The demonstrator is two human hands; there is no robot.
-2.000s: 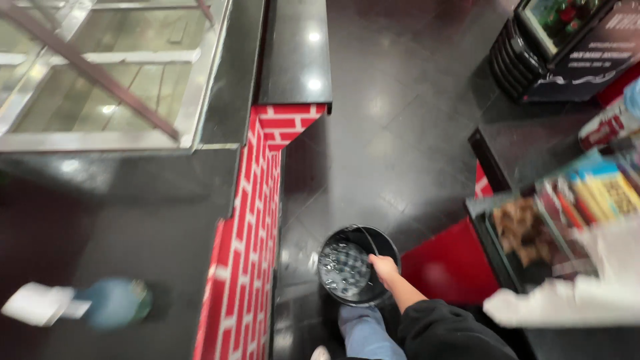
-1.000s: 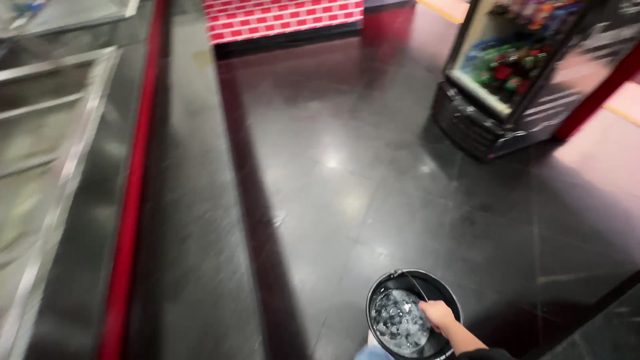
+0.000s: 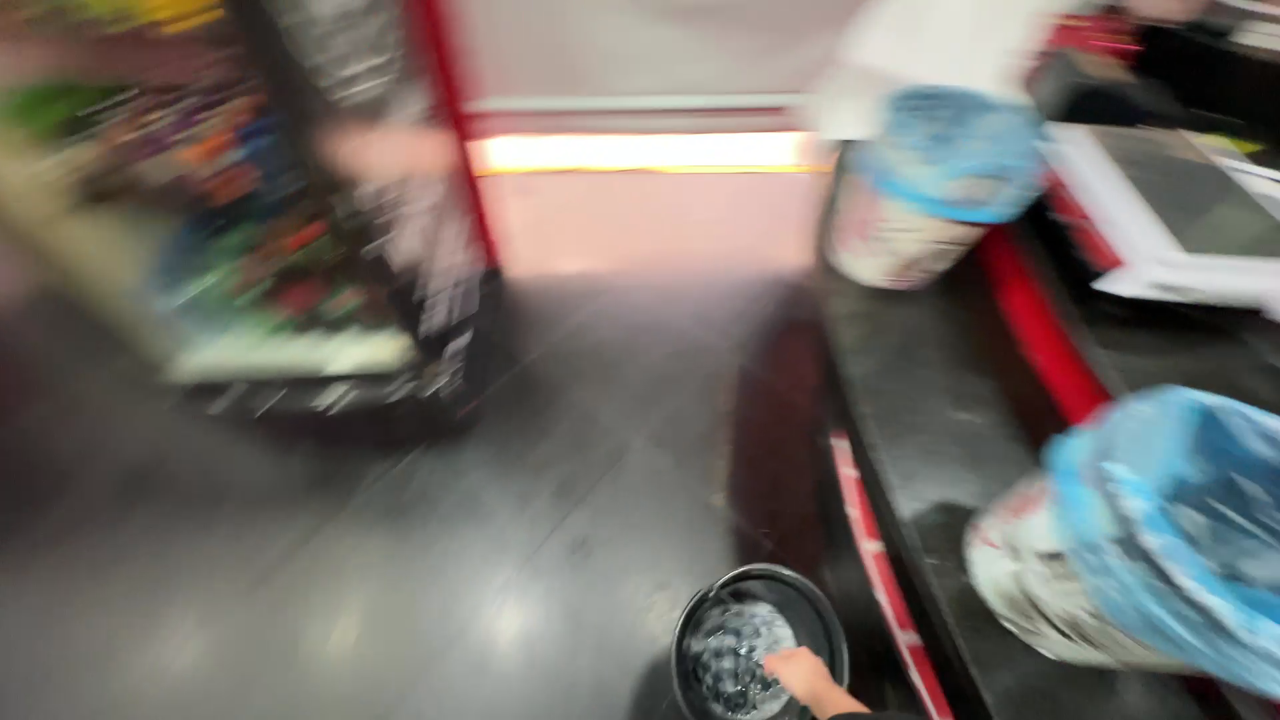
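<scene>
At the bottom of the view, a round black bucket (image 3: 742,640) hangs low over the dark floor with clear, sloshing liquid in it, probably water. My right hand (image 3: 800,672) reaches over the bucket's right side, its fingers closed where the handle was seen; the handle itself is blurred now. A black sleeve shows at that wrist. My left hand is out of view.
Right of the bucket runs a dark counter (image 3: 915,400) with red-and-white trim. Two containers lined with blue plastic bags (image 3: 1150,540) (image 3: 950,150) stand on it, by a white-framed panel (image 3: 1180,190). A glass-fronted display fridge (image 3: 290,250) stands at left.
The view has swung far to the right, from the bins of a counter to the fridge and bagged containers. My right hand still holds the bucket low in front of me.
</scene>
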